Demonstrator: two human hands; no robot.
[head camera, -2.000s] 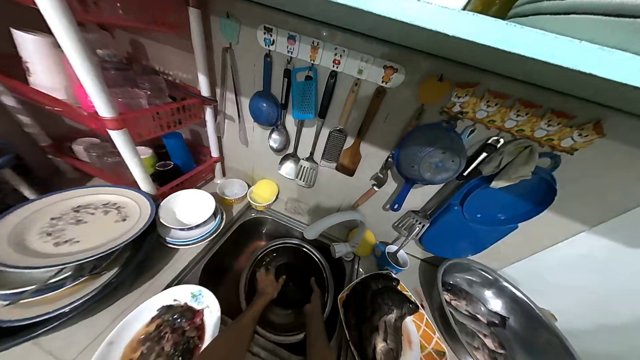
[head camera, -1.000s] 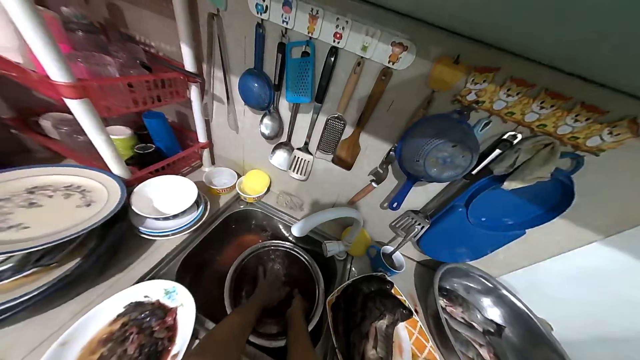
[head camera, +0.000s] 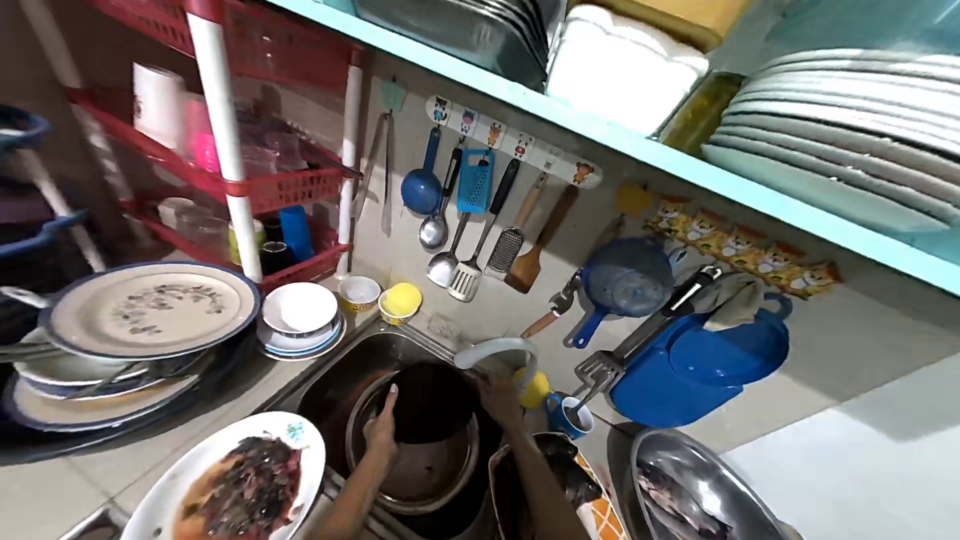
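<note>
A dark, round, flat-looking thing (head camera: 433, 403) is raised over a metal basin (head camera: 427, 480) in the sink (head camera: 319, 397). My left hand (head camera: 381, 424) grips its left edge, the thumb lying along it. On its right side, just below the faucet (head camera: 496, 346), is my right hand (head camera: 501, 397); its fingers are blurred and partly hidden, so its hold is unclear. What the dark thing is cannot be told. To the right of the basin, partly behind my right forearm, stands a container of dark fish (head camera: 566, 472). A white oval plate (head camera: 300, 435) with dark entrails lies left of the sink.
A metal bowl (head camera: 720, 480) with fish stands at the right. Stacked plates (head camera: 240, 300) and small bowls (head camera: 300, 307) crowd the left counter. Utensils, including a wooden spatula (head camera: 525, 270), and a blue strainer (head camera: 628, 277) hang on the wall. A turquoise shelf (head camera: 600, 127) crosses above.
Both hands were down inside the basin; now they are raised and apart, with the dark round thing between them. The view has tilted up, showing the shelf with plates.
</note>
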